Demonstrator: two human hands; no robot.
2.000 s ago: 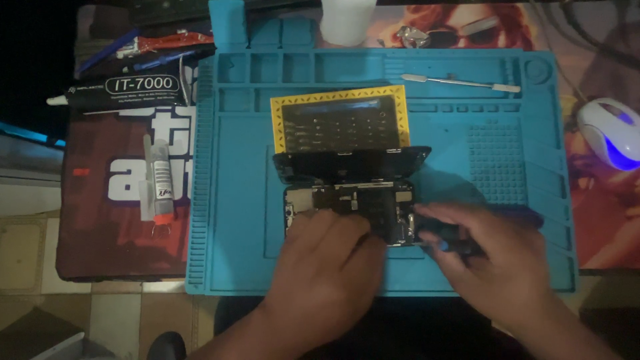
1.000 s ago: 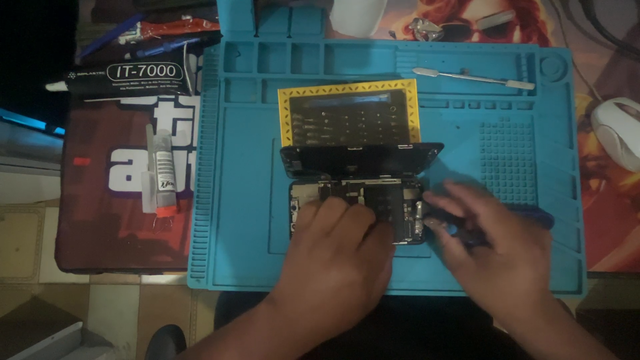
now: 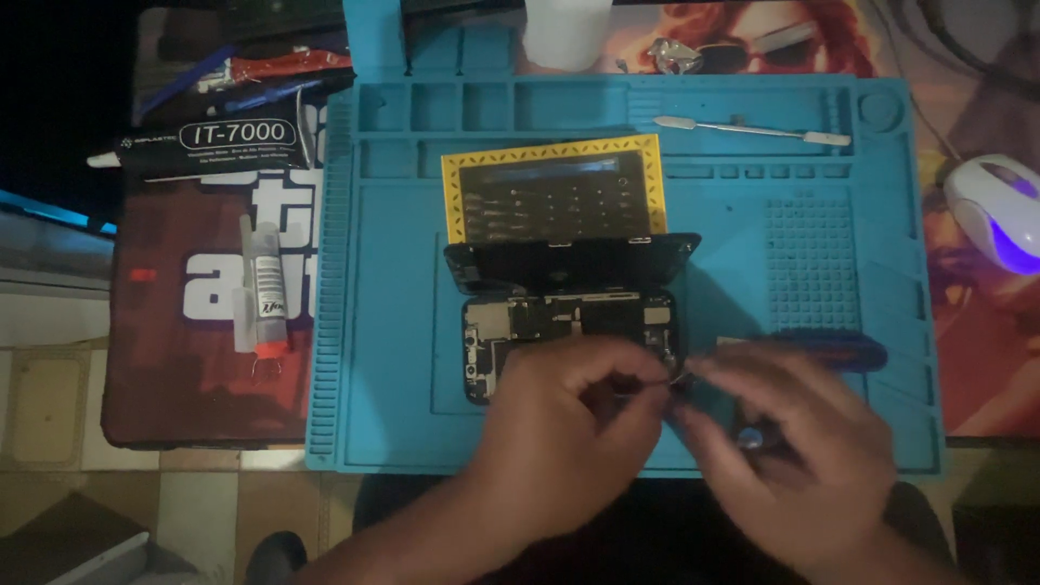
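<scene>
An opened smartphone point(image 3: 561, 321) lies sideways on a teal silicone repair mat point(image 3: 390, 325), its inner parts bare. Its dark screen assembly point(image 3: 569, 264) stands raised along the phone's far edge, against a yellow-framed screwdriver bit set point(image 3: 552, 191). Over the phone's lower right part is my left hand point(image 3: 581, 422), thumb and forefinger pinched at the right edge. My right hand point(image 3: 796, 439) meets those fingertips from the right, thumb and fingers drawn close; a small thin piece seems to lie between the two hands, too blurred to name. A blue-handled tool point(image 3: 845, 353) shows behind my right hand.
A metal spudger point(image 3: 751, 130) lies in the mat's top tray. On the left are an IT-7000 glue tube point(image 3: 211, 146), a small tube with a red cap point(image 3: 268, 284) and blue tools point(image 3: 191, 77). A white mouse point(image 3: 995, 211) is at right, a white container point(image 3: 566, 32) at the back.
My left hand has moved right, from over the phone's middle to its right edge, where its fingertips now meet those of my right hand. More of the phone's left inside shows.
</scene>
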